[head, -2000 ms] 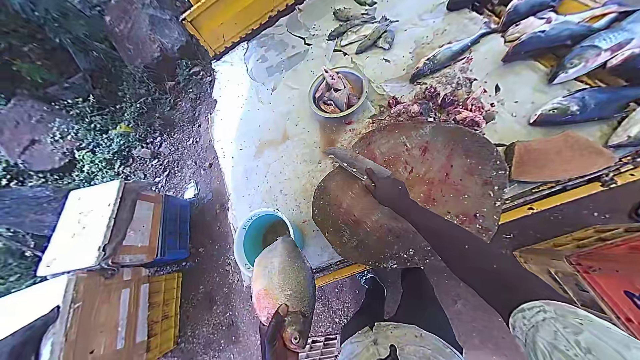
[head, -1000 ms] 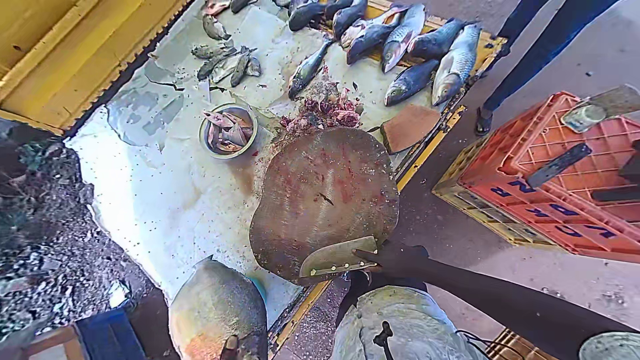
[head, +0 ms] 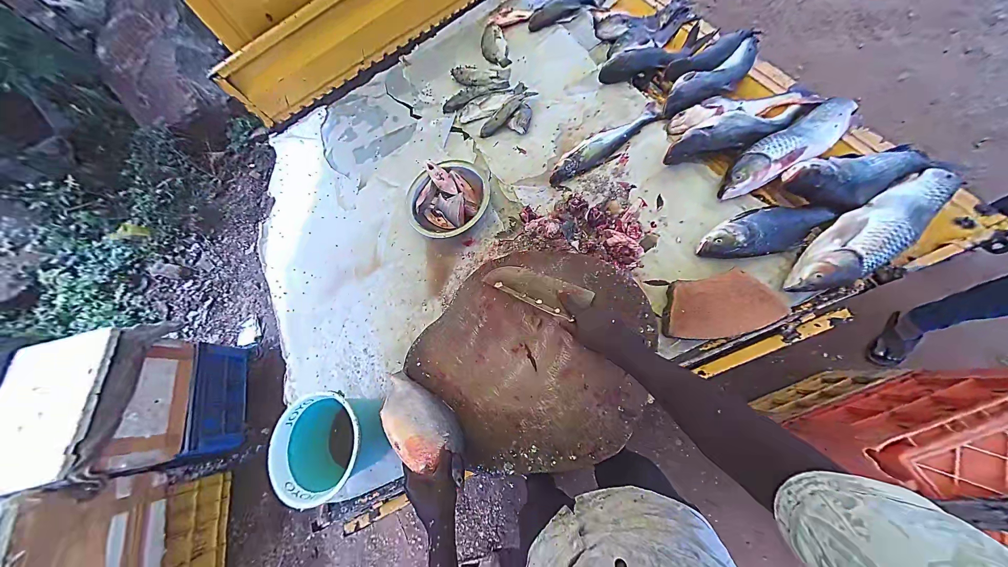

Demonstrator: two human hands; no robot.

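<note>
My left hand [head: 435, 482] grips a pale, deep-bodied fish [head: 423, 424] by its lower end, at the left edge of a round wooden chopping block [head: 528, 386]. In my right hand [head: 600, 321] is a broad-bladed knife [head: 529, 288], held flat over the upper part of the block, its blade pointing left. Left of the fish a turquoise bucket [head: 315, 453] with some liquid leans or is seen at a slant. Beyond the block lie red fish guts [head: 594, 228] and a metal bowl [head: 413, 206] of fish pieces [head: 449, 198].
Large whole fish [head: 882, 228] line the table's right side, with small fish [head: 492, 102] at the back. A brown slab [head: 720, 305] sits right of the block. Red crates [head: 929, 441] stand at lower right, boxes [head: 142, 402] at left. A person's foot [head: 894, 340] is at right.
The knife has moved from the block's near edge to its upper part with my right hand. My left hand has brought the fish beside the block. The view has swung back left.
</note>
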